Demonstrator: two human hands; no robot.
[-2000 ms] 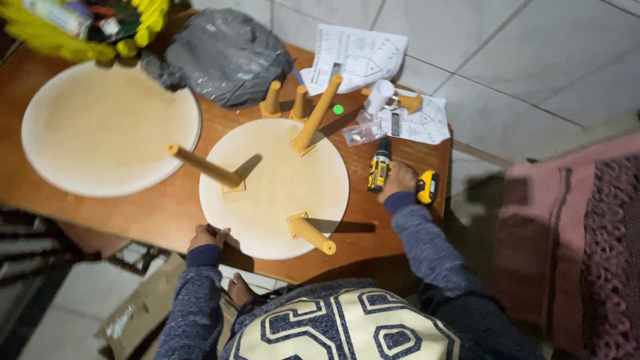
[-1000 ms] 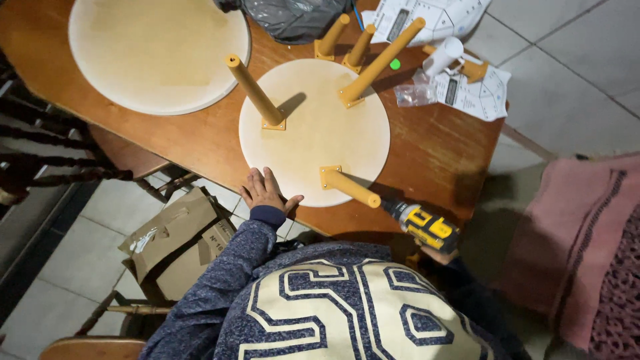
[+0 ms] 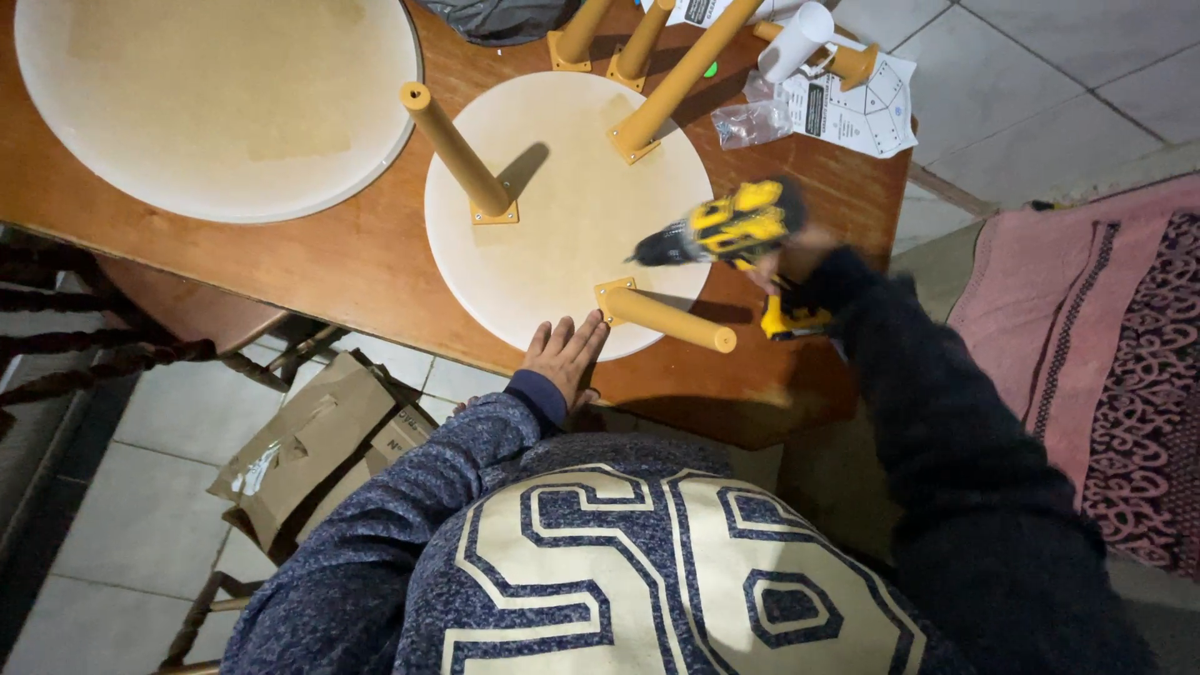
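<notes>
My right hand (image 3: 792,258) grips a yellow and black cordless drill (image 3: 727,225), blurred, its tip over the right part of a small round board (image 3: 572,244). My left hand (image 3: 567,352) lies with fingers spread on the board's near edge, beside the plate of a short wooden leg (image 3: 670,319) that tilts to the right. Two more wooden legs stand on the board: one at the left (image 3: 459,155), one at the upper right (image 3: 689,80). Metal screw heads show on the plates. Part of my right hand is hidden behind the drill.
A larger round board (image 3: 220,103) lies at the left of the wooden table (image 3: 309,267). Behind are loose legs (image 3: 642,42), a white mug (image 3: 797,42), a plastic bag (image 3: 750,124) and printed sheets (image 3: 862,112). A cardboard box (image 3: 319,441) and chair stand near the table's front.
The drill was low by the near right leg a second ago; my right hand has raised it over the board's right side. My left hand has moved along the edge towards that leg's plate.
</notes>
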